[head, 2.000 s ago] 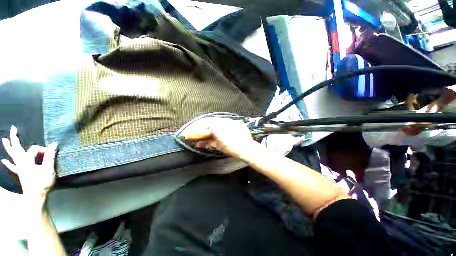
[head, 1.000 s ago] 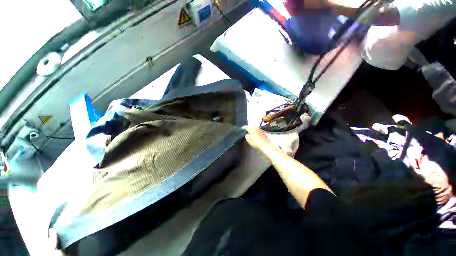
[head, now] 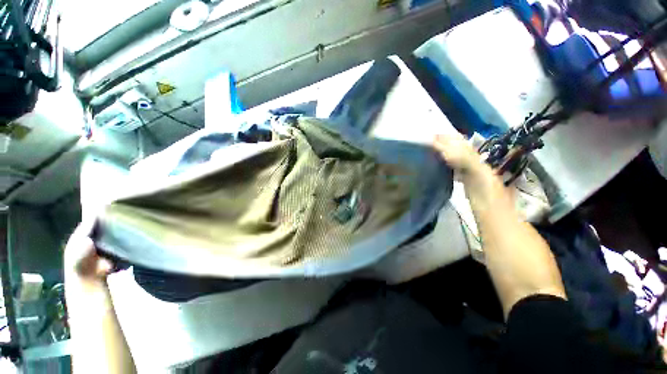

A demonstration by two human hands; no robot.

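Note:
The denim jacket (head: 329, 197) is spread between my hands with its brown-olive lining up and its denim edge curving toward me; it is a little blurred. My left hand (head: 89, 256) grips its left corner. My right hand (head: 455, 157) grips its right end. A denim sleeve (head: 369, 91) points away on the far side. The dark padded arm (head: 172, 286) shows under the jacket's near left edge. The steam iron (head: 515, 150) is parked at the right, blurred, beyond my right hand.
The white pressing table (head: 219, 329) lies beneath. A grey wall (head: 270, 69) with a white roll (head: 189, 14) stands behind. Another white table (head: 490, 66) is at the upper right. Black hangers (head: 25, 58) hang upper left. Patterned cloth (head: 635, 281) lies at the right.
The iron was under my right hand, then parked at the right. My right hand has taken the jacket's right end, and my left hand holds the left corner. The jacket is pulled wide, and the view has shifted.

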